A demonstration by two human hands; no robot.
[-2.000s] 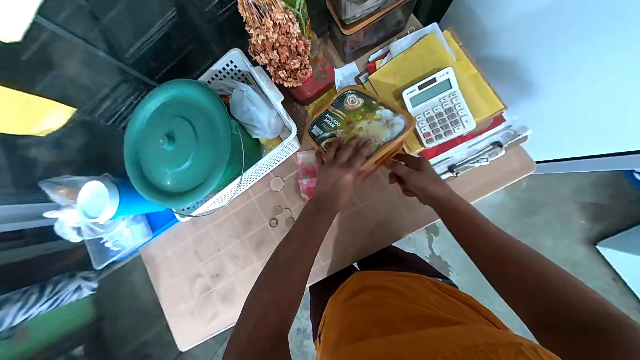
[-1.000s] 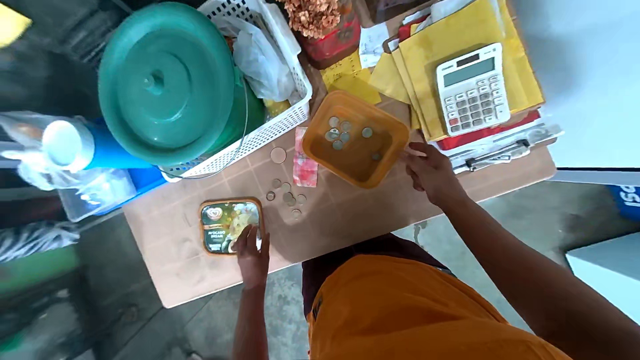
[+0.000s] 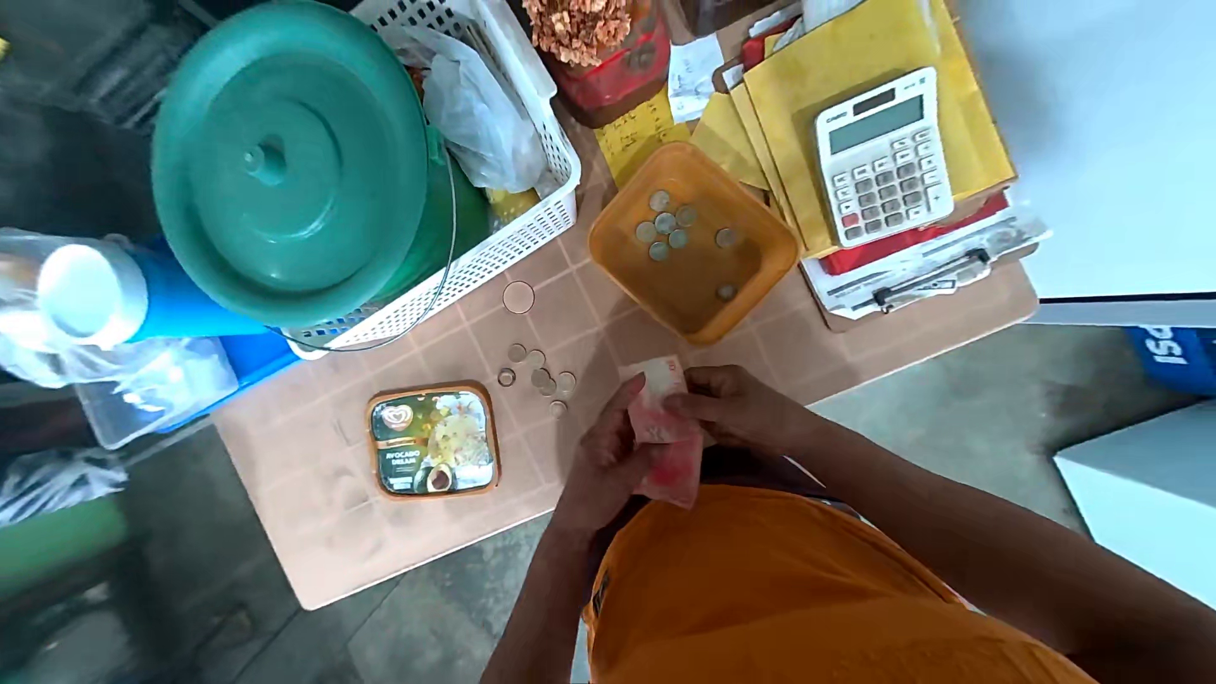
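My left hand (image 3: 608,456) and my right hand (image 3: 736,408) hold a red banknote (image 3: 668,432) between them at the table's front edge, close to my orange shirt. Beyond them an uncovered orange-brown plastic tub (image 3: 632,271) holds several coins (image 3: 666,223). More loose coins (image 3: 540,377) lie on the tabletop to the left of my hands. The tub's lid (image 3: 432,440), with a printed ice cream picture, lies flat further left. How many notes are in the fold cannot be told.
A green lidded bucket (image 3: 285,161) stands by a white plastic basket (image 3: 560,204) at the back left. A white calculator (image 3: 883,157) rests on yellow envelopes (image 3: 969,123) at the right, beside a clipboard (image 3: 912,285). A red container (image 3: 613,81) stands behind the tub.
The lid, on the tub at first, was set down at the left and my left hand has let it go. The red note, lying near the coins before, is now in both hands.
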